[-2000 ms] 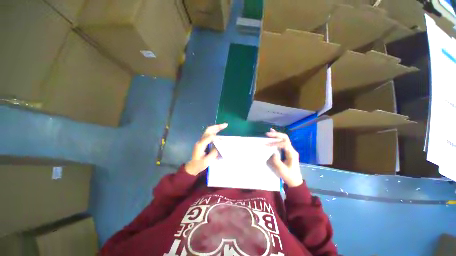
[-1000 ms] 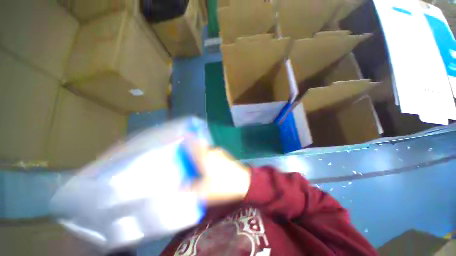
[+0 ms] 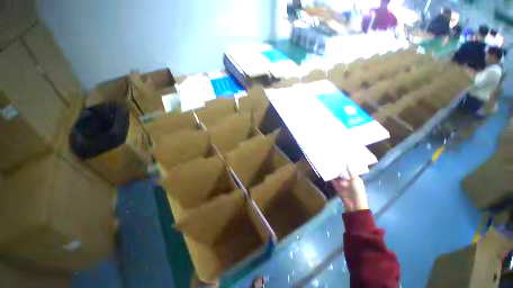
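Note:
A stack of flat printed cartons (image 3: 315,121), white with a blue panel, lies across the open carton rows. My right hand (image 3: 351,188) grips the near edge of the stack, fingers at its lower corner; I cannot tell how many sheets it holds. Open brown cartons (image 3: 222,244) stand tightly packed with flaps up, left of and below the stack. A small skin-toned patch (image 3: 205,283) at the bottom edge by the nearest carton may be part of my left hand; its state is hidden.
A brown bin with black liner (image 3: 101,132) and large shipping cartons (image 3: 42,208) stand at the left. More flat printed cartons (image 3: 261,59) lie beyond the rows. People (image 3: 486,79) are at the far right. Brown boxes (image 3: 467,261) are on the blue floor at lower right.
The view has swung up and right along the rows. The white and blue carton held earlier is no longer seen in my hands. My right hand is now at the flat stack.

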